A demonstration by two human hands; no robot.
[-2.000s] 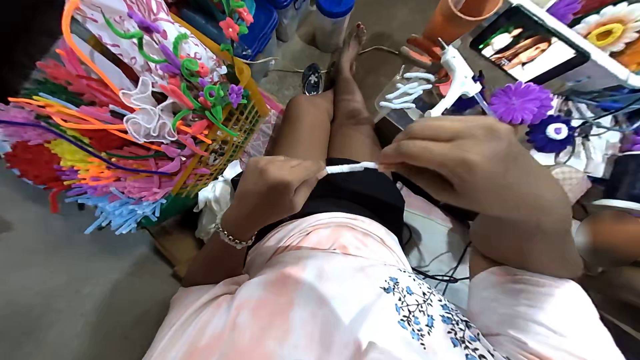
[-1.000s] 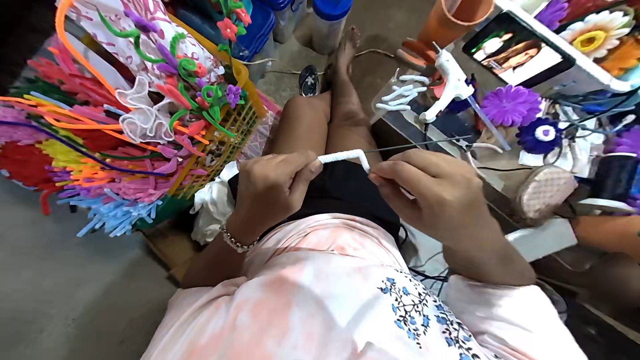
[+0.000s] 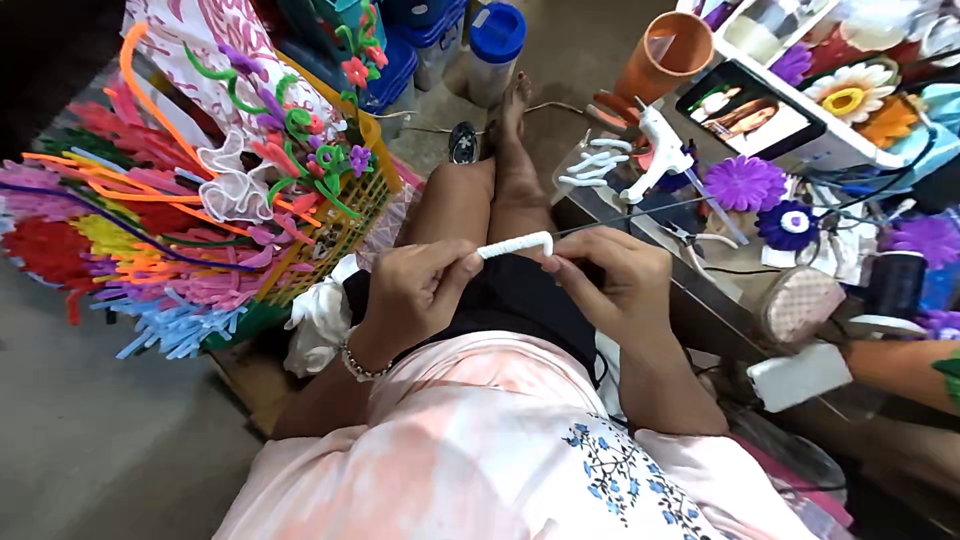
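A white wrapped piece (image 3: 514,245), which looks like coiled pipe cleaner, spans the gap between my hands above my lap. My left hand (image 3: 424,285) pinches its left end between thumb and fingers. At the right end, where a short white tail bends down, my right hand (image 3: 619,281) holds on with thumb and forefinger. A thin dark rod or wire (image 3: 637,214) runs from the piece past my right fingertips toward the upper right. Whether it passes through the coil is hidden.
On my left, a yellow basket (image 3: 352,217) holds bundles of coloured pipe cleaners (image 3: 172,247). To the right are a white glue gun (image 3: 660,154), a bag of curled white pieces (image 3: 596,161), pliers (image 3: 682,234), purple flowers (image 3: 745,184) and a phone (image 3: 750,112). A co-worker's arm (image 3: 900,371) reaches in at right.
Two seconds ago the white piece was straight between my hands; its right end now bends down. My right hand has moved lower and left, and the thin dark rod has come into sight.
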